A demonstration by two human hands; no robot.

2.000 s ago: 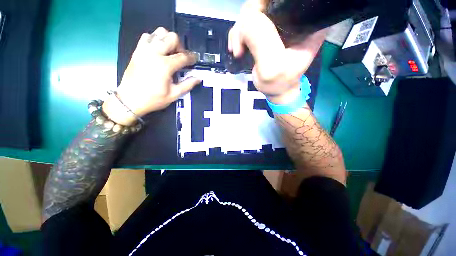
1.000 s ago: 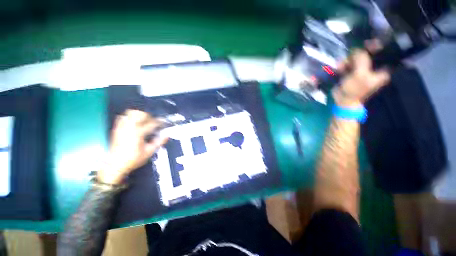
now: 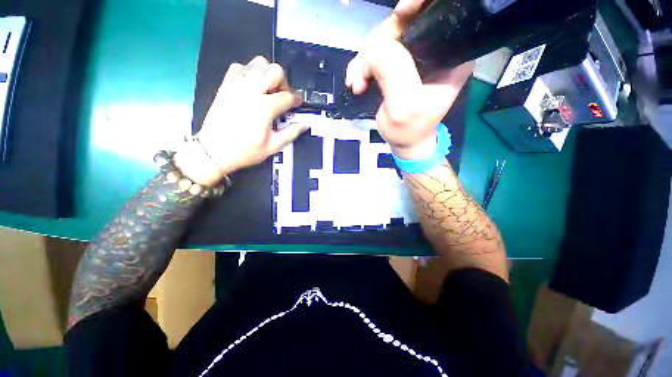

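The hinged housing lies open on the black mat. Its near half is a white metal plate with dark cutouts; its far half has a dark strip and a grey panel. My left hand rests at the left end of the hinge area, fingertips bent down; whether they pinch a small part is hidden. My right hand, with a blue wrist band, is wrapped around the thick black electric screwdriver over the right part of the hinge area. The screwdriver's tip is hidden.
A screw feeder with red digits stands at the right. Tweezers lie right of the mat. A black foam block is at the right bench side. Another dark pad with a white-blue part is at the left. Cardboard boxes are below.
My right hand has come back from the screw feeder to the hinge area with the screwdriver. My left hand is at the left hinge end. The head view has shifted.
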